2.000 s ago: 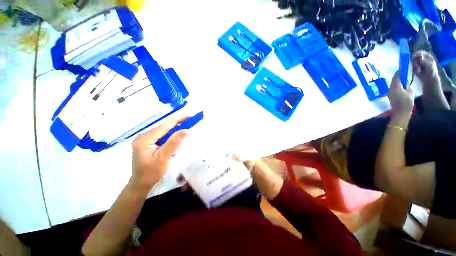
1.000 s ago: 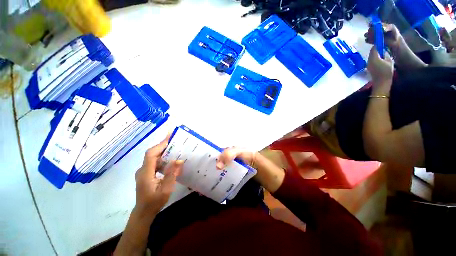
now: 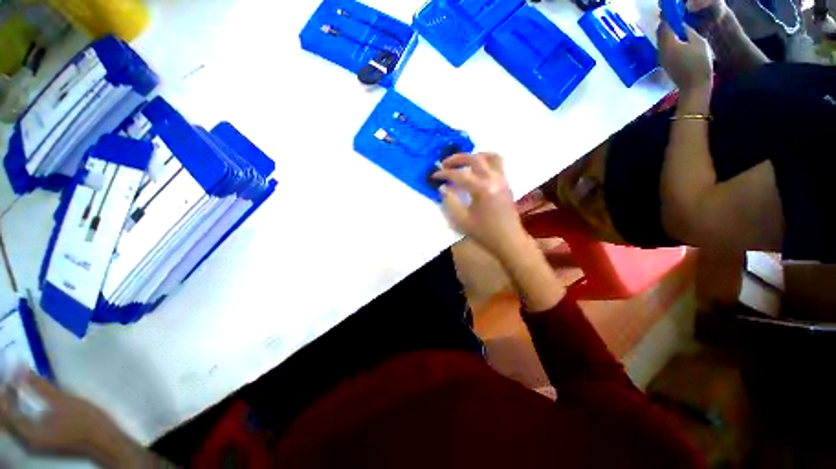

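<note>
My right hand [image 3: 477,194] is at the near right corner of a blue tray [image 3: 380,137] with a black cable in it. Its bent fingers overlap the coiled end; whether they grip is unclear. The tray lies on the table. My left hand [image 3: 55,417] is blurred and cut off at the lower left edge, beside a blue-and-white box [image 3: 16,343]. Its fingertips are blurred, so its hold on the box is unclear. Another blue tray [image 3: 353,37] with a coiled cable lies farther back.
Two piles of flat blue-and-white cartons [image 3: 197,215] [image 3: 78,105] stand at left on the white table [image 3: 266,302]. More blue trays [image 3: 541,55] lie at the back. At right a person [image 3: 724,174] holds a blue tray. A red stool [image 3: 623,266] is below the table edge.
The white-faced box is no longer between my hands. My left hand has moved to the far lower left, beside a box. My right hand has reached forward to the nearer cable tray. The view has shifted.
</note>
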